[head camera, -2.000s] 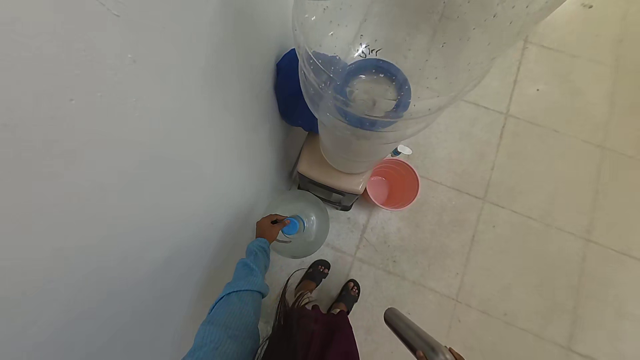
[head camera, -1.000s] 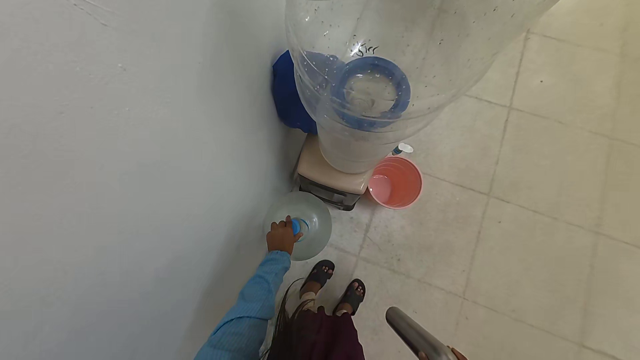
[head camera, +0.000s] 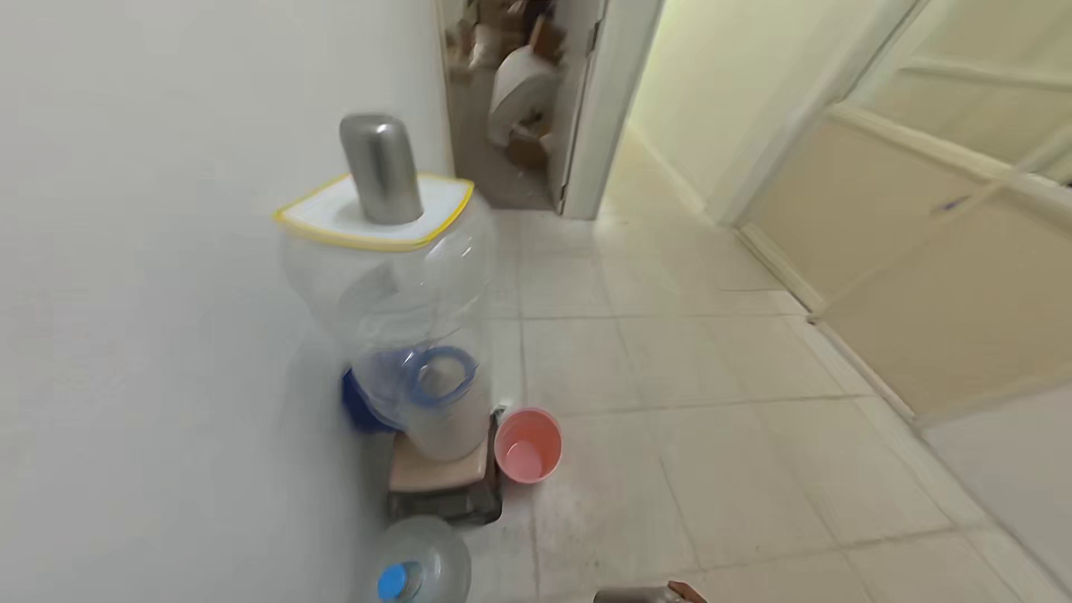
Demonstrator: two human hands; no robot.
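Observation:
At the bottom edge, my right hand (head camera: 687, 591) shows only as fingertips around a metal cylinder (head camera: 632, 595), mostly cut off by the frame. My left hand is out of view. A large clear water bottle (head camera: 440, 553) with a blue cap (head camera: 392, 581) stands on the floor at lower left. Behind it, a big transparent container (head camera: 389, 293) rests over a beige-topped stand (head camera: 440, 473), with a blue ring (head camera: 441, 400) visible low in it. A white lid with a yellow rim (head camera: 322, 209) covers its top, and a steel tumbler (head camera: 381, 167) stands on that lid.
A pink bucket (head camera: 528, 445) sits on the tiled floor right of the stand. Something blue (head camera: 360, 406) lies behind the container, near the wall (head camera: 167, 293). An open doorway (head camera: 511, 184) is ahead, with stored items beyond. A beige panelled partition (head camera: 946, 276) runs along the right.
My left hand, earlier on the bottle's blue cap, is now out of view. The view has swung up toward the doorway, bringing in the container's lid and the tumbler on it.

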